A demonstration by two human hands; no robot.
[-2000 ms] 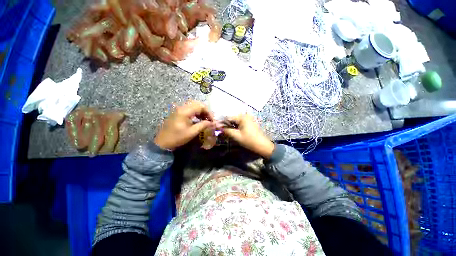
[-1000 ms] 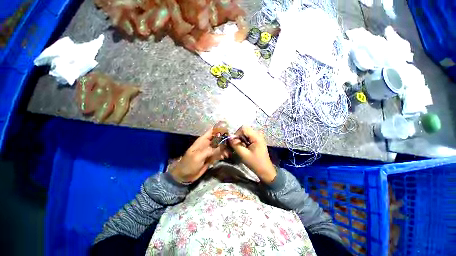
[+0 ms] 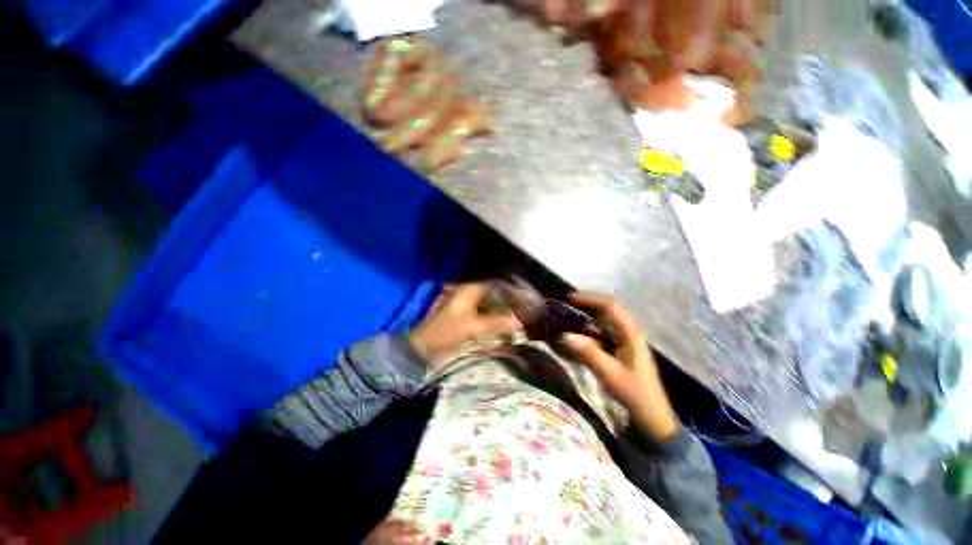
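Note:
My left hand [image 3: 466, 326] is at the table's front edge, above the lap, with its fingers around a dark brownish moulded piece [image 3: 516, 306]. My right hand [image 3: 620, 357] is just to the right, its fingers bent around something small and dark beside the piece. Motion blur hides what that is. A small group of orange-brown moulded pieces [image 3: 418, 103] lies on the speckled grey table [image 3: 533, 138]. A larger heap [image 3: 682, 48] is at the back.
A blue tray [image 3: 288, 293] sits below the table edge at left. White paper [image 3: 730, 240], yellow-faced round parts [image 3: 662, 162] and blurred thread [image 3: 815, 319] are at right. A white cloth [image 3: 386, 16] is at the back. A red stool [image 3: 64, 479] stands lower left.
The view has swung left and tilted, bringing the blue tray and the red stool into sight. Both hands have stayed close together, with the piece now lower over the lap.

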